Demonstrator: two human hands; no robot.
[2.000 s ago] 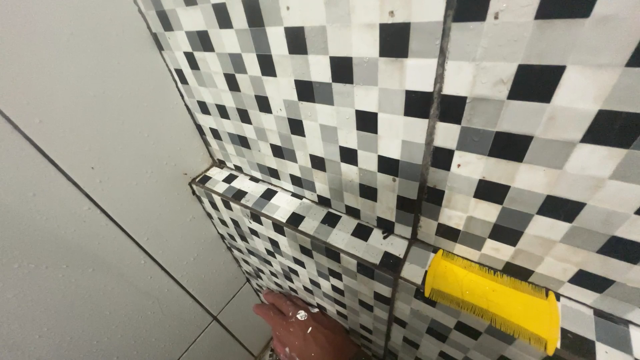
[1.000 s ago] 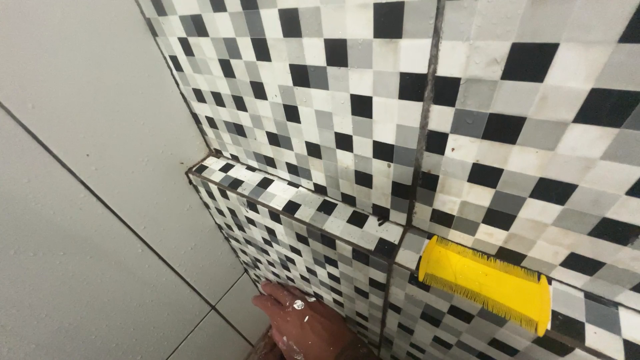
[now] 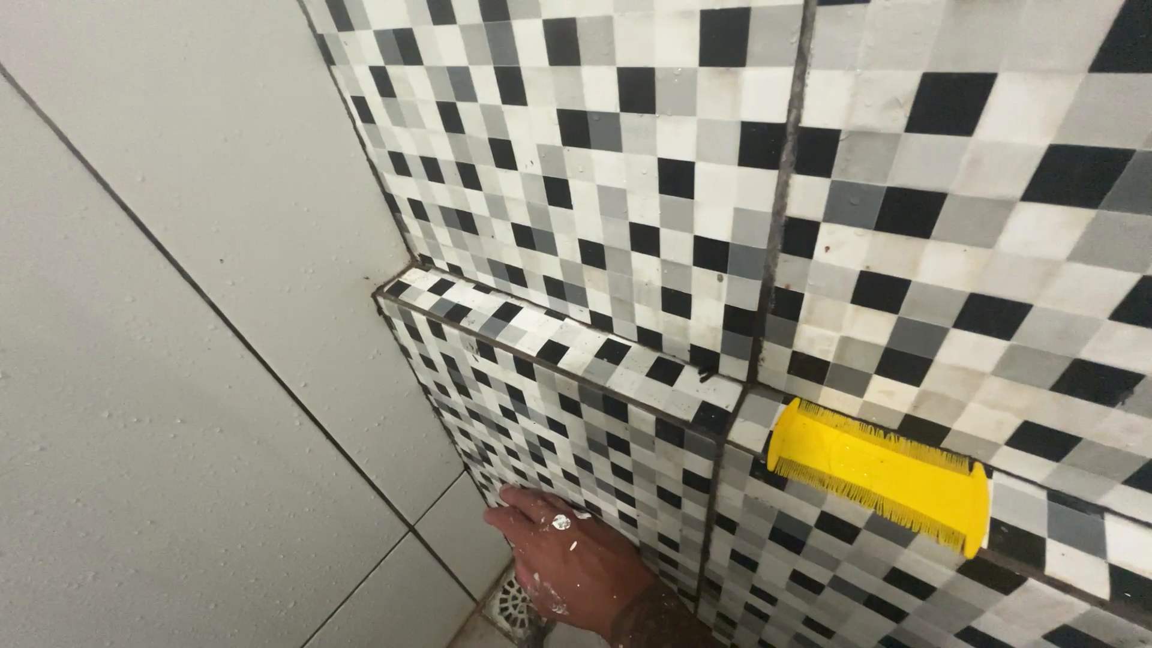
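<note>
My right hand (image 3: 576, 562), flecked with white foam or paste, is low at the bottom centre, in front of the mosaic-patterned lower wall (image 3: 558, 432). Its back faces the camera and the fingers point up and left; the palm is hidden, so whether it holds anything cannot be told. My left hand is out of view. A yellow double-sided fine-tooth comb (image 3: 882, 472) lies on the narrow tiled ledge (image 3: 576, 346) to the right, apart from the hand.
A round floor drain grate (image 3: 515, 603) shows beside and below the hand. Plain light wall tiles (image 3: 180, 360) with dark joints and water drops stand at the left. Behind the ledge rises the upper mosaic-patterned wall (image 3: 612, 153), with a dark vertical joint.
</note>
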